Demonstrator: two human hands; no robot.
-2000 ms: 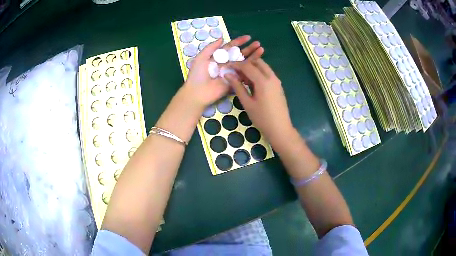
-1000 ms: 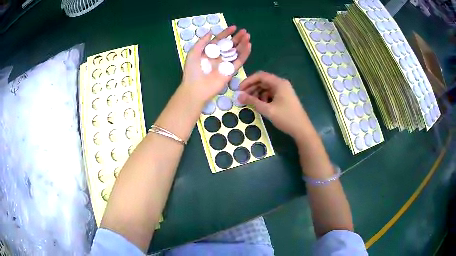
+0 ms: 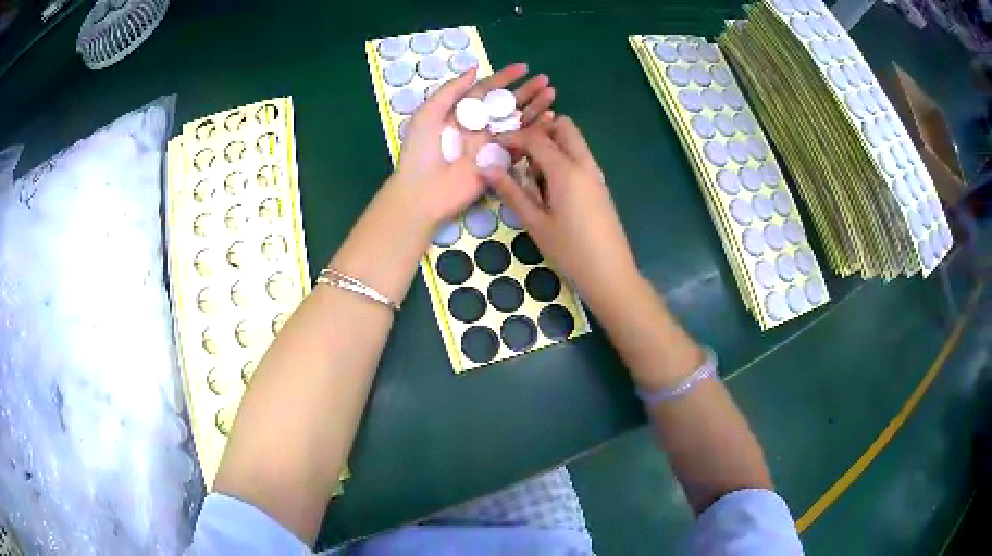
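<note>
My left hand (image 3: 437, 163) is palm up above the adhesive sheet (image 3: 444, 357) and holds several white discs (image 3: 472, 113) in its palm. My right hand (image 3: 560, 190) is at that palm, its thumb and fingertips pinching a white disc (image 3: 493, 158) at the palm's edge. The sheet lies on the green table, its upper part partly hidden by my hands. White discs show in its upper rows. The three lowest rows show dark empty circles.
A shiny bag of discs (image 3: 93, 326) lies at far left, beside overlapping unfilled sheets (image 3: 257, 244). Filled sheets (image 3: 751, 179) lie at right, with a leaning stack of filled sheets (image 3: 827, 152) and a cardboard box (image 3: 922, 125) beyond. A white fan (image 3: 118, 30) is at top left.
My right hand has moved from the sheet up to my left palm, onto a disc. More of the white fan shows at top left. The last dark circle of one row now holds a disc.
</note>
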